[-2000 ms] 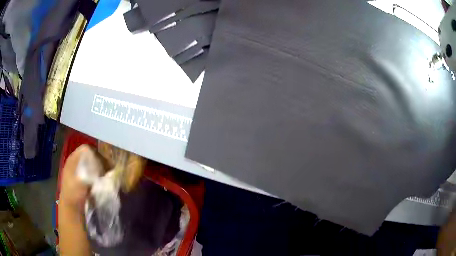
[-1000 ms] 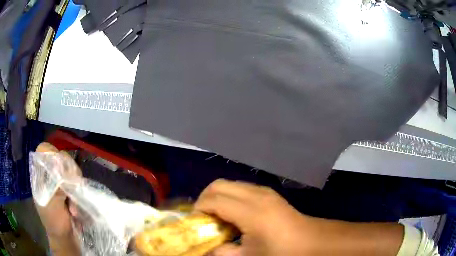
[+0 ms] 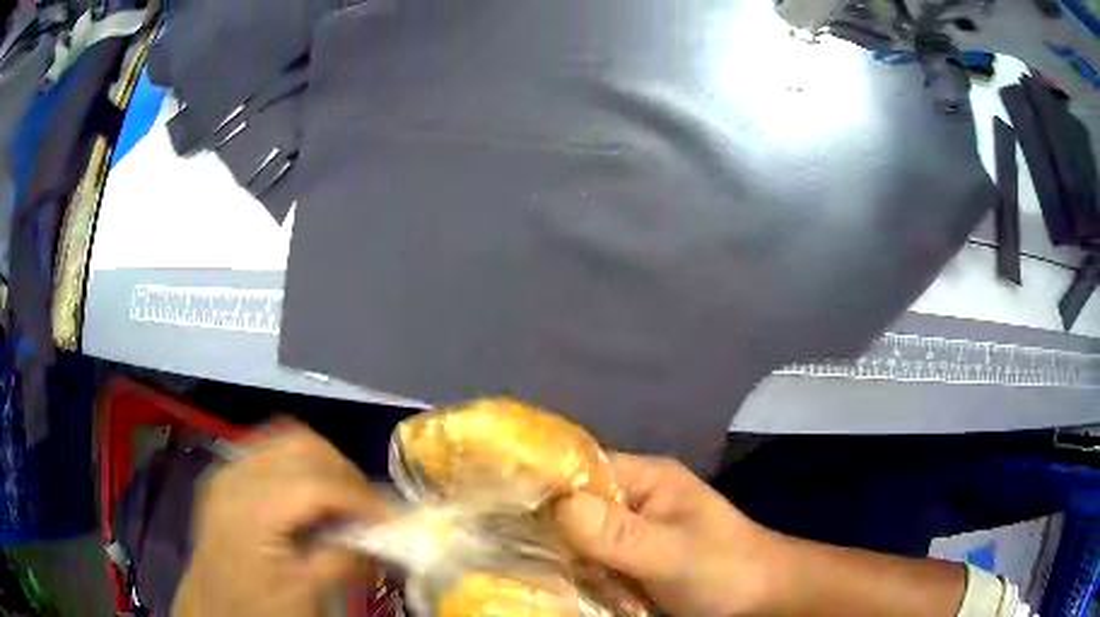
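Note:
A clear crinkled plastic bag with yellow-orange contents (image 3: 501, 452) is held in front of me, just below the table's front edge. My right hand (image 3: 676, 530) grips the bag from its right side, thumb across the plastic. My left hand (image 3: 278, 518) is blurred and closed on the bag's twisted, gathered end at the left. A large dark grey cut panel (image 3: 519, 253) covers the middle of the table behind the hands, and its lower edge hangs past the front edge.
Stacked dark notched panels (image 3: 241, 109) lie at the back left. Narrow dark strips (image 3: 1006, 205) lie at the right. A printed ruler (image 3: 208, 309) runs along the grey front edge (image 3: 109, 325). A red-framed container (image 3: 118, 446) is below left. Metal machine parts (image 3: 911, 30) show at the top right.
The right hand has come in from the right and now grips the bag, which has moved up and right to the table edge. The left hand has shifted right and holds its gathered end.

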